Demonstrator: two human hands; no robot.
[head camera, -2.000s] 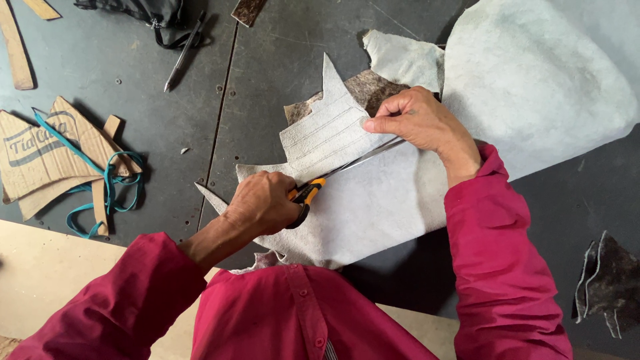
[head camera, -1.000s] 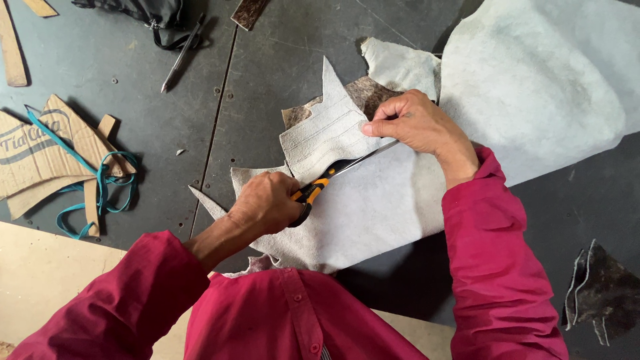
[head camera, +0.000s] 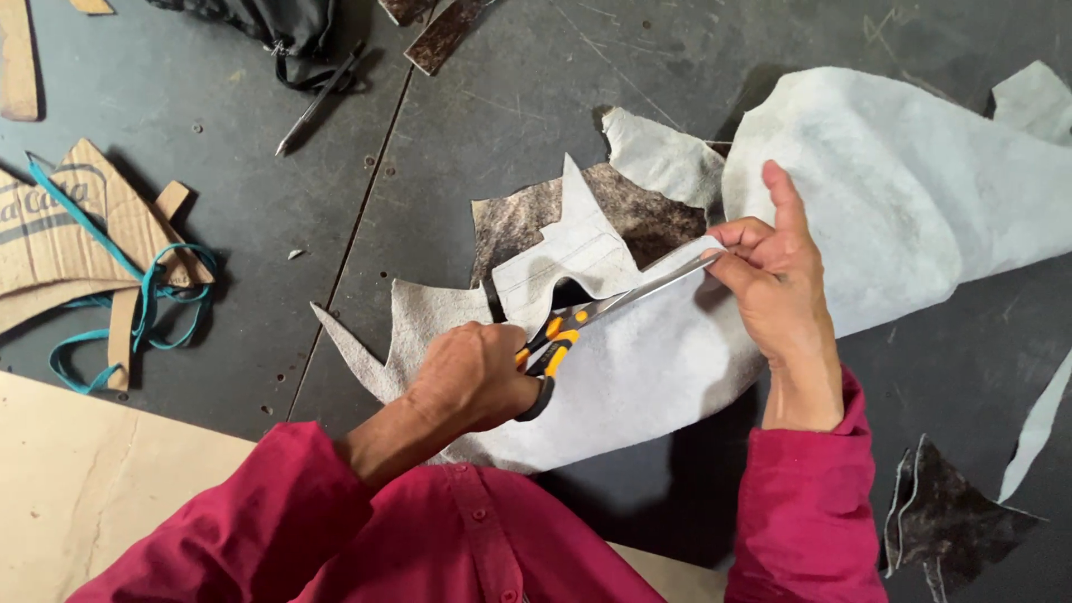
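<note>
My left hand (head camera: 481, 373) grips the black and yellow handles of a pair of scissors (head camera: 620, 306). The blades point up and right, along the upper edge of a large pale hide (head camera: 645, 389) lying flesh side up. At the blade tips, my right hand (head camera: 775, 276) pinches a narrow strip of the hide between thumb and fingers, its index finger raised. The strip joins a pointed pale piece (head camera: 569, 260) with drawn lines, which lies partly over a brown-haired hide piece (head camera: 511, 222). My left palm is hidden from view.
Cardboard templates (head camera: 75, 218) tied with a teal cord (head camera: 146, 310) lie at the left. A pen (head camera: 318, 100) rests near a black pouch (head camera: 293, 29) at the upper left. Dark hide scraps (head camera: 950, 511) are at the lower right, and brown strips (head camera: 444, 38) at the top.
The pointed piece has come further away from the large hide, with a dark gap between them. My right hand has shifted its hold to the strip and lifted its index finger.
</note>
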